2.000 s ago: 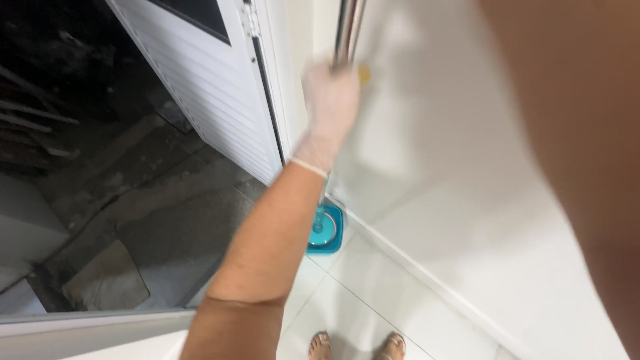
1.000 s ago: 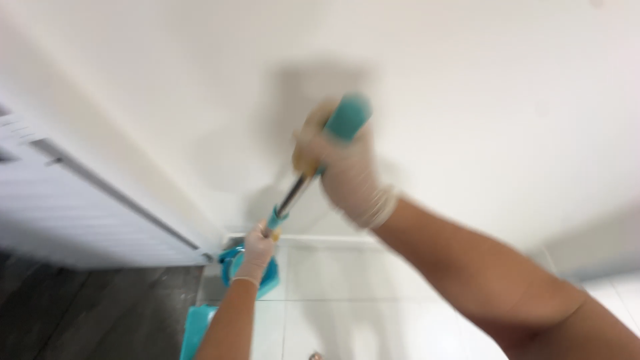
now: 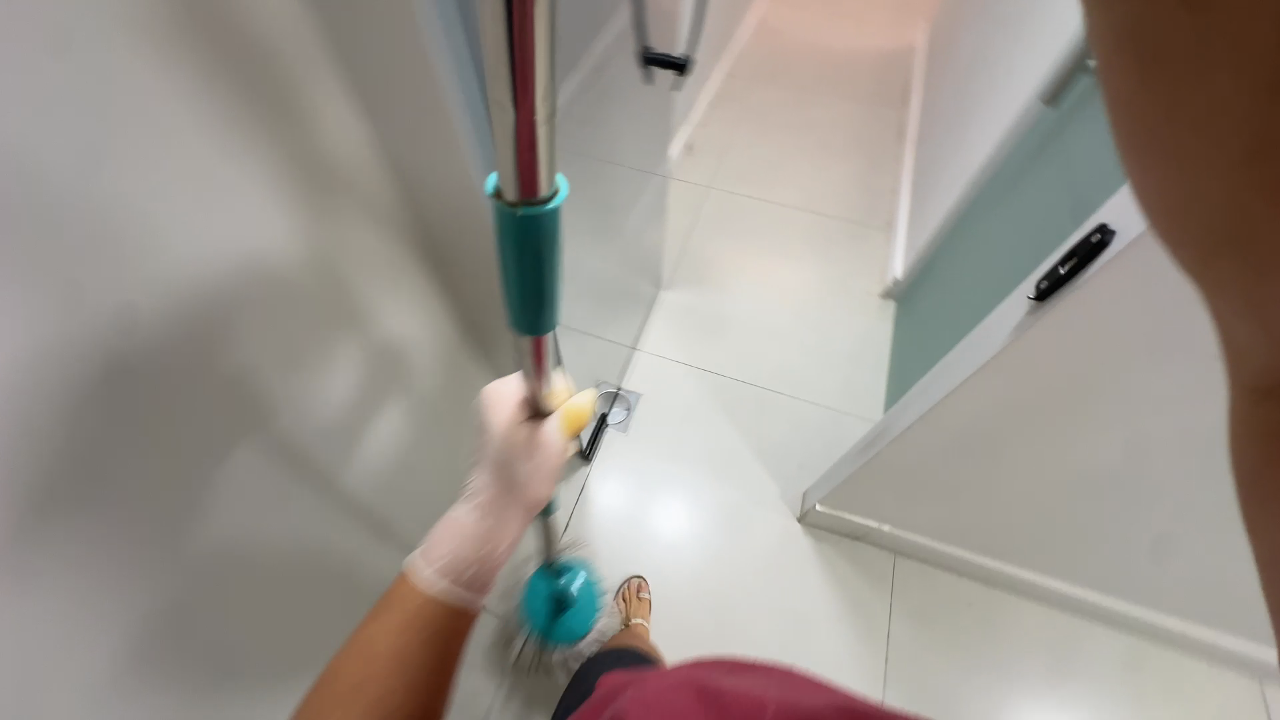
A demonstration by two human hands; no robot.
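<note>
A spin mop with a metal pole (image 3: 522, 100) and a teal sleeve (image 3: 528, 268) runs down the middle of the view. My left hand (image 3: 520, 435), in a thin translucent glove, grips the pole below the sleeve, with something yellow at its fingers. Beneath it, the round teal mop head (image 3: 562, 602) with its blurred fringe is low beside my foot. At the right edge my right arm reaches up out of the frame; the right hand is not visible.
A floor drain (image 3: 615, 408) lies beyond my left hand. On the left rises a pale wall. At right are a white door (image 3: 1080, 450) with a black handle (image 3: 1072, 262) and a greenish panel (image 3: 980, 240). Pale floor tiles (image 3: 760, 370) lead into a passage ahead.
The view has swung widely from the louvred door and teal bucket to the passage. Both gloved hands were on the mop pole one second ago; now the right hand is out of view.
</note>
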